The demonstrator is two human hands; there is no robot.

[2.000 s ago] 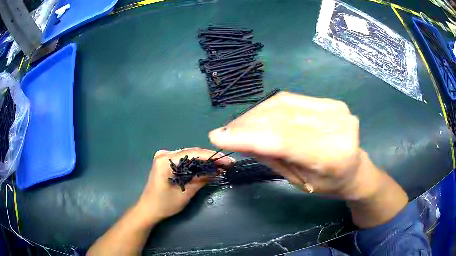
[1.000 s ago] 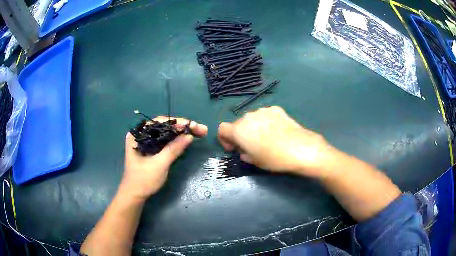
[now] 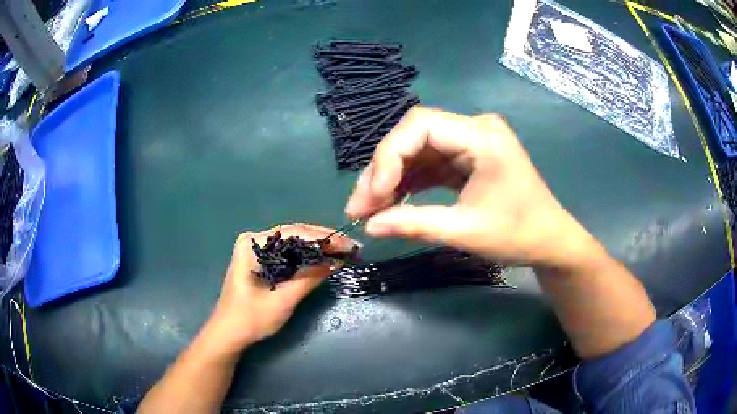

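My left hand (image 3: pixel 260 283) is closed around a bunch of black sticks (image 3: pixel 283 257), their ends pointing up. My right hand (image 3: pixel 477 190) is to its right, thumb and fingertips pinching a thin black cable (image 3: pixel 343 230) that runs down to the left hand's fingertips. Whether its tip is inside a stick is too small to tell. A flat cable bundle (image 3: pixel 428 272) lies below the right hand, silvery ends to the left. A pile of black sticks (image 3: pixel 368 97) lies further up the mat, partly hidden by the right hand.
A blue tray (image 3: pixel 77 190) is at left, beside an open poly bag (image 3: pixel 31 202). Another blue tray (image 3: pixel 121 24) is at upper left. A clear plastic bag of parts (image 3: pixel 598 73) with a white label lies at upper right. A blue tray (image 3: pixel 701 89) holds dark parts at far right.
My left hand has moved right and down with the bunch. My right hand has risen and now pinches a cable at the left hand. The loose stick below the pile is no longer visible.
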